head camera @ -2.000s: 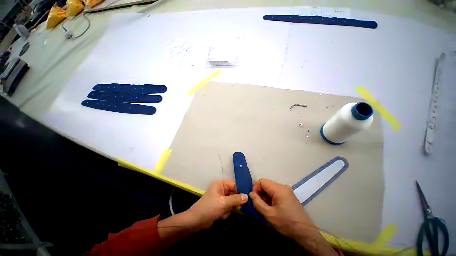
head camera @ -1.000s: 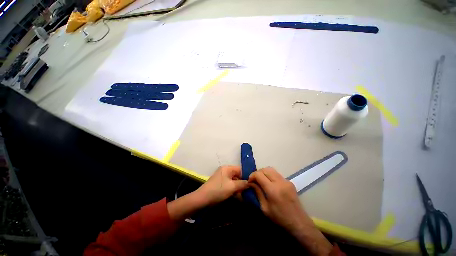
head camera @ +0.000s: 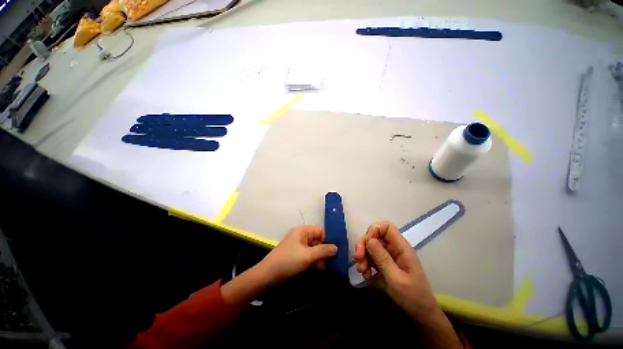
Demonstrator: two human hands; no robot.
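Note:
A navy strip [head camera: 334, 221] with a tiny white dot near its far end is held upright over the table's front edge. My left hand [head camera: 300, 252] grips its left side, thumb on its face. My right hand [head camera: 393, 259] is just right of the strip, apart from it, with thumb and fingertips pinched together. A needle or thread between them is too small to make out. A second strip, underside up with a white centre [head camera: 427, 227] and grey-blue border, lies on the beige sheet [head camera: 328, 150], partly behind my right hand.
A white thread cone [head camera: 459, 155] stands on the sheet's right part. Scissors [head camera: 584, 293] lie at the right, below a ruler [head camera: 579, 136]. Navy strips [head camera: 179, 131] lie fanned at left, another strip [head camera: 430, 33] at the far side. A small clear packet [head camera: 302, 83] lies behind the sheet.
My right hand has moved right, away from the navy strip it was touching, uncovering more of the strip and the near end of the underside-up strip. My left hand still holds its strip.

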